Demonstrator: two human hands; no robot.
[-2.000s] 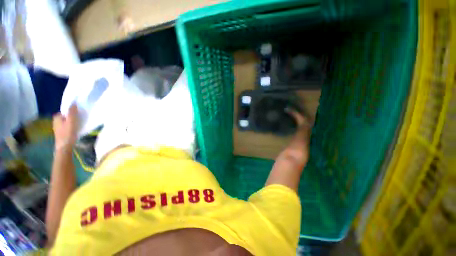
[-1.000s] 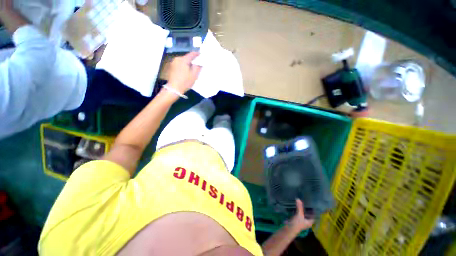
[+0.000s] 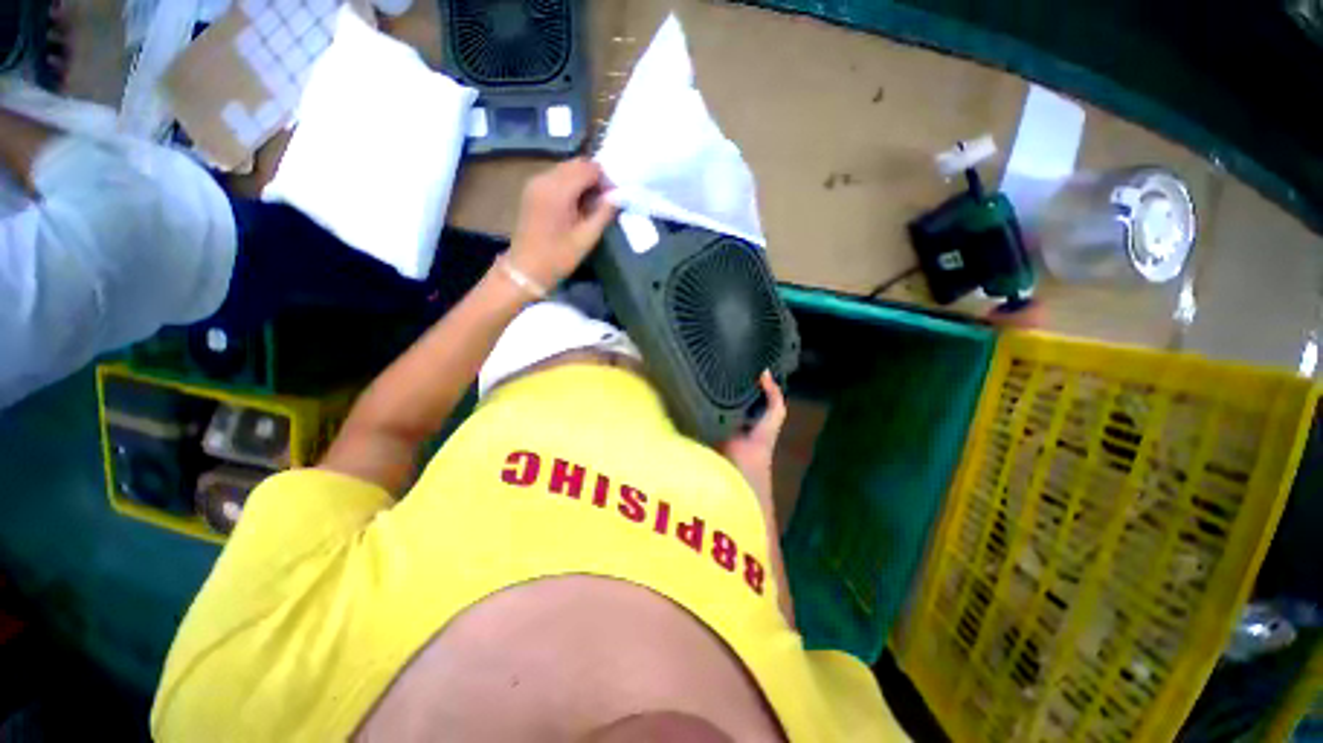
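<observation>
My right hand (image 3: 762,427) holds a dark grey fan unit (image 3: 723,317) by its lower end, with the round slatted grille facing up. My left hand (image 3: 560,218) grips a thin white protective bag (image 3: 676,145) at its opening. The unit's upper end, with one white square showing, is at the bag's mouth and partly covered by it. Another fan unit (image 3: 509,66) lies on the bench to the left, its two white squares toward me. A white bag or stack of bags (image 3: 374,145) lies beside it at the bench edge.
A green crate (image 3: 882,486) stands below the bench, with a large yellow crate (image 3: 1117,537) to its right. A small black device (image 3: 969,250) and a clear round part (image 3: 1156,225) sit on the bench. A coworker's sleeve (image 3: 124,232) is at left, above a small yellow crate (image 3: 119,511).
My right hand has brought the fan unit up and left from over the green crate to the bag. My left hand has moved slightly right with the bag, away from the unit on the bench.
</observation>
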